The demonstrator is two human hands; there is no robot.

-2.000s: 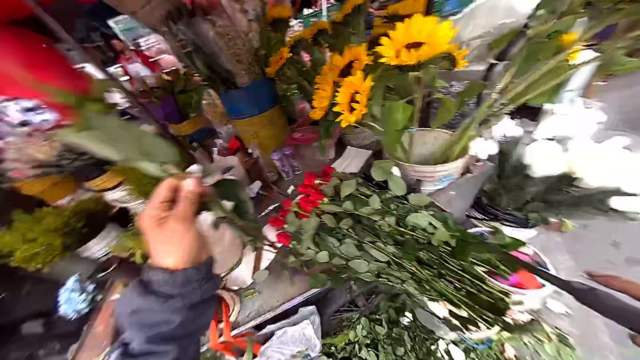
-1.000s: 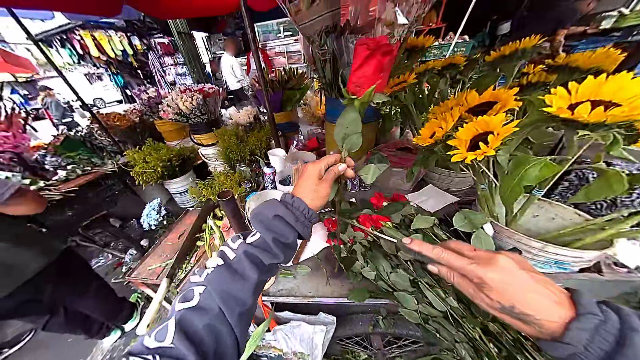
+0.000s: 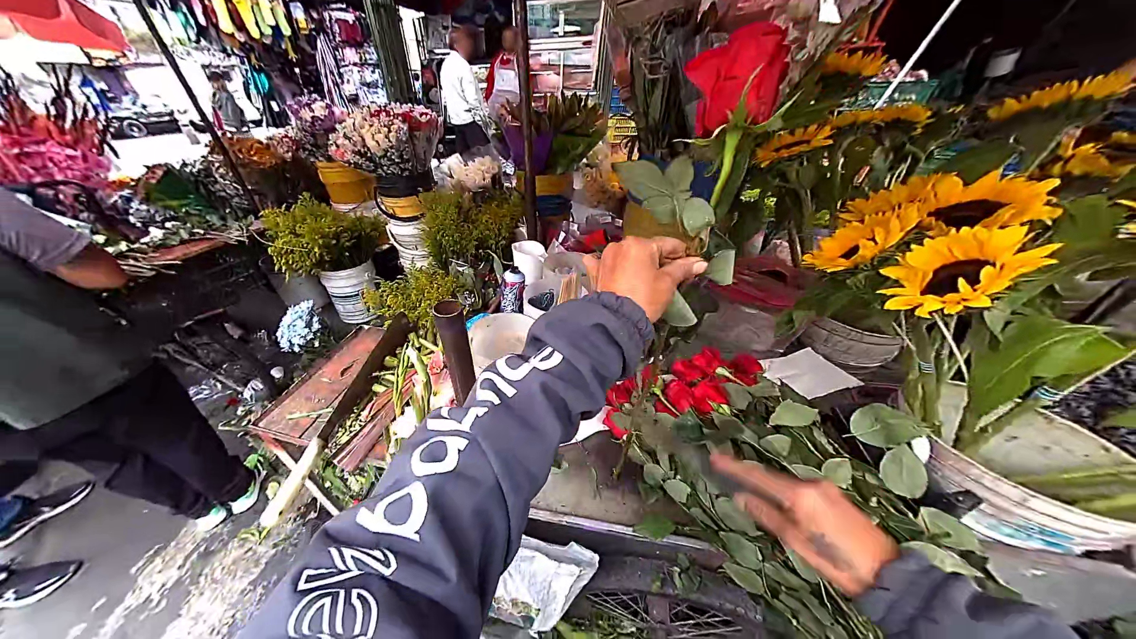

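My left hand (image 3: 646, 273), at the centre, pinches the stem of a large red rose (image 3: 738, 78) among its green leaves. The bloom stands above and to the right of the fingers. Lower right, my right hand (image 3: 812, 524) is blurred over the leafy stems of a bunch of red roses (image 3: 697, 390) lying on the table; whether it holds anything cannot be told. Sunflowers (image 3: 958, 266) stand in a white bucket (image 3: 1012, 506) at the right.
White cups (image 3: 530, 259) and a spray can (image 3: 512, 290) stand behind my left forearm, near an upright rusty pipe (image 3: 453, 346). Buckets of yellow-green foliage (image 3: 348, 288) are at the left. A person (image 3: 89, 355) stands at the left edge. A clear plastic bag (image 3: 546, 581) hangs below the table edge.
My left hand still has the large rose, now raised higher above the bunch. My right hand has moved down, away from the left one, over the stems.
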